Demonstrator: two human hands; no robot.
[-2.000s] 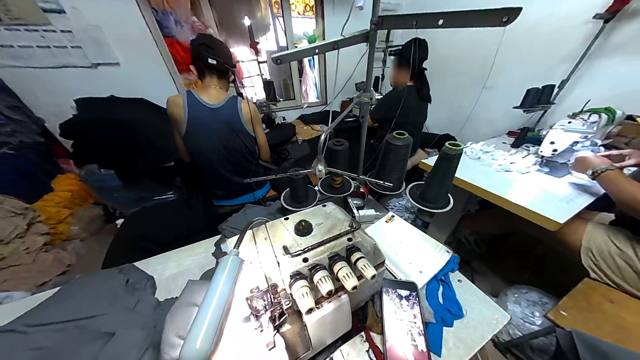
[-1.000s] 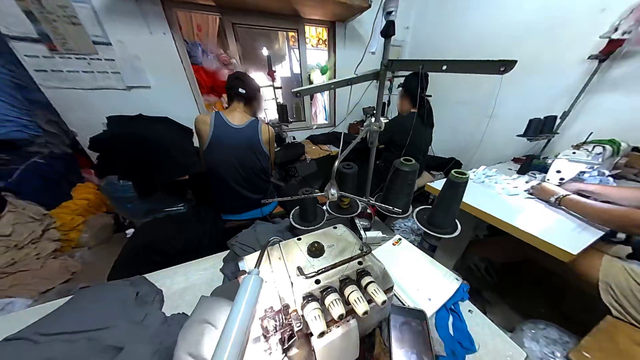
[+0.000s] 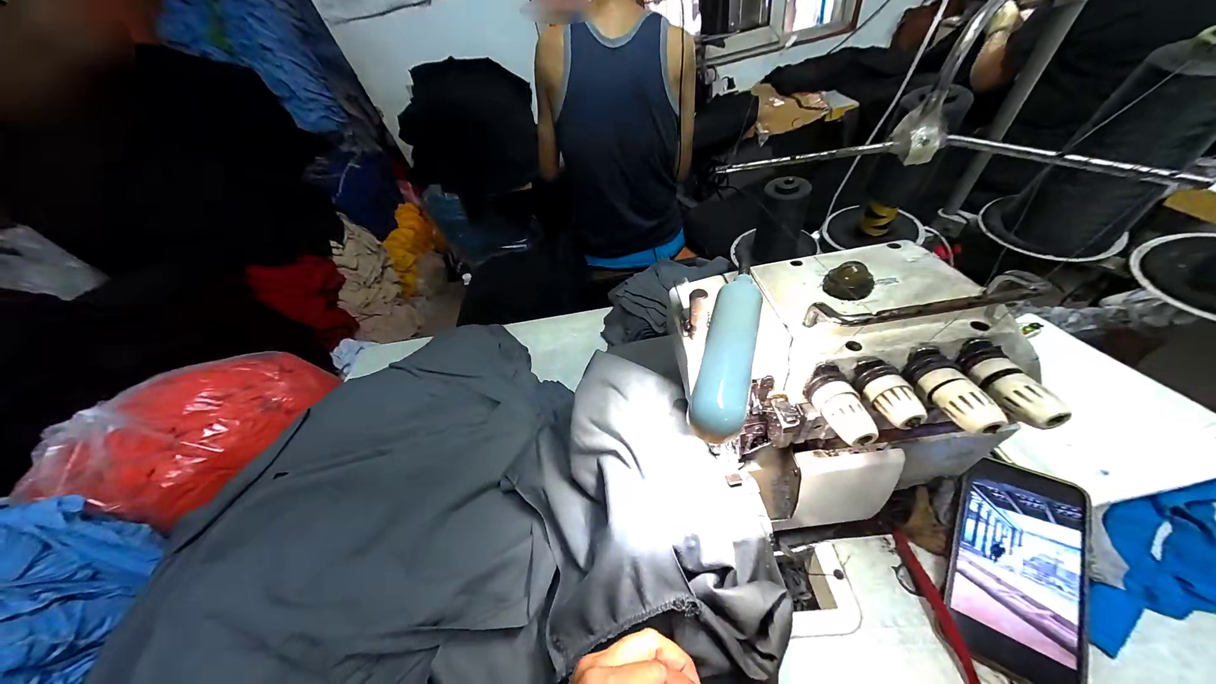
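One of my hands (image 3: 638,659) shows at the bottom edge, its fingers curled at the overlocked edge of a dark grey fabric piece (image 3: 380,475). Which hand it is cannot be told for certain; it looks like my left. The other is out of view. The grey cloth spreads over the table and lies by the needle area of an overlock sewing machine (image 3: 883,294). A blue-grey tubular lamp (image 3: 727,356) hangs over the needle area, with bright light on the cloth. Tension dials (image 3: 950,389) line the machine's front.
A smartphone (image 3: 1016,570) with a lit screen lies right of the machine, near blue cloth (image 3: 1164,541). Thread cones (image 3: 1111,161) stand behind. At left are a bag of red cloth (image 3: 190,427) and blue fabric (image 3: 71,579). A person in a tank top (image 3: 622,123) sits ahead; another person (image 3: 142,171) is at left.
The view has turned down and left. A hand now shows at the grey cloth, where none was seen before. A dark-clothed person now appears at the left.
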